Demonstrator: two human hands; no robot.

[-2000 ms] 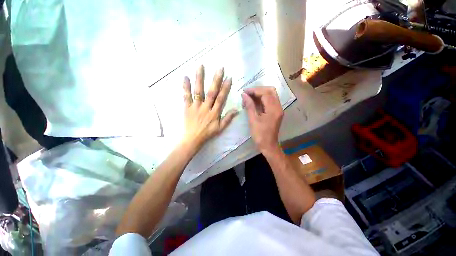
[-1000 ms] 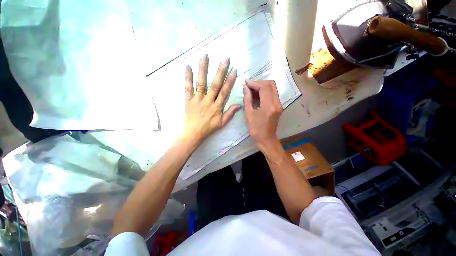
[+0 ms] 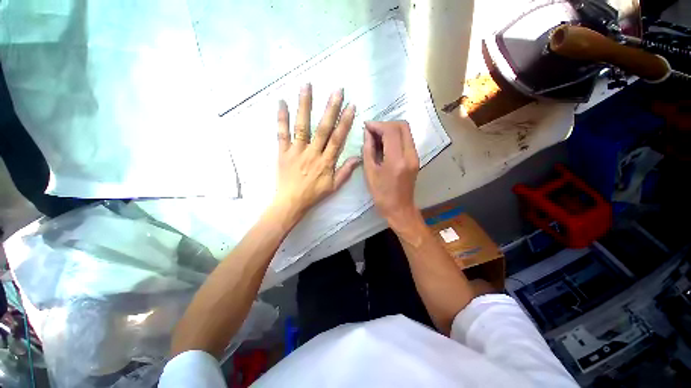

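A thin white sheet (image 3: 379, 68) with a black edge showing lies slanted on the pale table. Fine dark lines run across it just beyond my right hand. My left hand (image 3: 311, 163) lies flat on the sheet with its fingers spread and a ring on one finger. My right hand (image 3: 390, 163) is just right of it, on the sheet, with curled fingers and the thumb and fingertips pinched together. Whether a small thing or a bit of the sheet is between those fingertips cannot be told.
Large pale sheets (image 3: 136, 98) lie at the left over black cloth. A crinkled clear plastic bag (image 3: 114, 265) is at the near left. A steam iron (image 3: 530, 45) with a wooden handle stands at the right. A cardboard box (image 3: 473, 246) and red crate (image 3: 564, 208) are below.
Since two seconds ago the view has shifted a little, and the fine lines reach farther up and right of my right hand. My left hand stays flat on the sheet; my right hand stays pinched.
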